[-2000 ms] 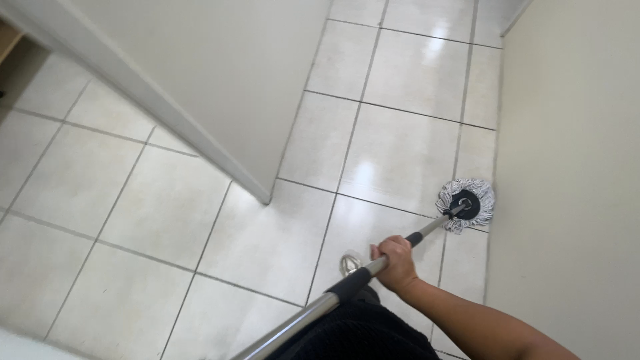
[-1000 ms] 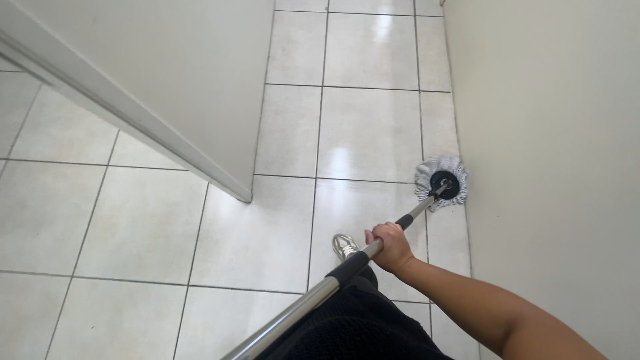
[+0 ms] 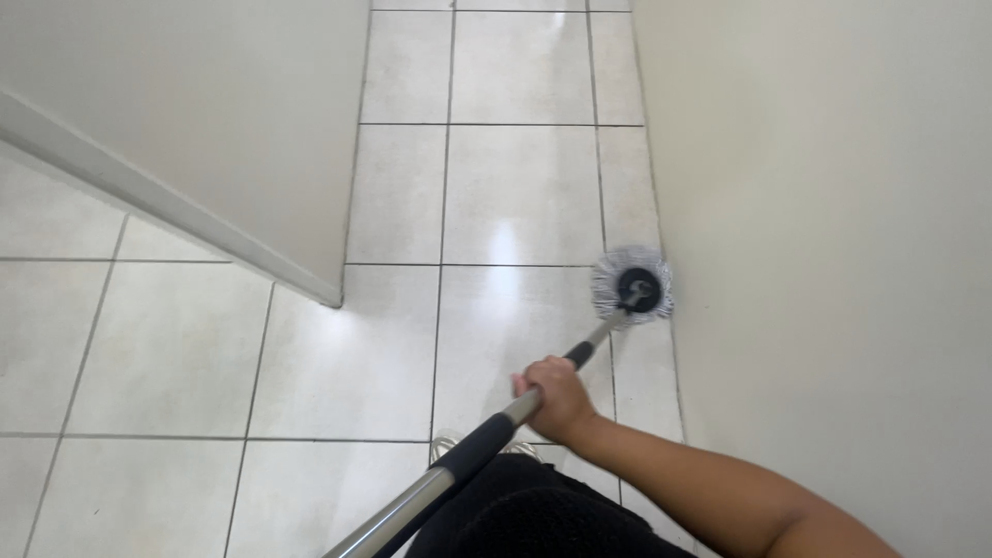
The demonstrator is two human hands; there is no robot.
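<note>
My right hand (image 3: 556,397) is closed around the lower part of a metal mop handle (image 3: 407,504), between its two dark grips. The handle slants from the bottom edge up to the right. At its far end, a round mop head (image 3: 608,283) with grey and white strands and a black centre lies on the tiled floor (image 3: 519,194), against the foot of the right wall. The strands look slightly blurred. My left hand is out of view; the upper end of the handle runs off the bottom edge.
A pale wall (image 3: 829,232) runs along the right. On the left a light partition or door panel (image 3: 232,116) ends in a corner near the middle. Light-coloured shoes (image 3: 443,447) show partly behind the handle, beside my dark clothing (image 3: 535,511).
Both shoes now show, where only one did before. My right hand still holds the mop, and its head remains along the right wall. The view has turned.
</note>
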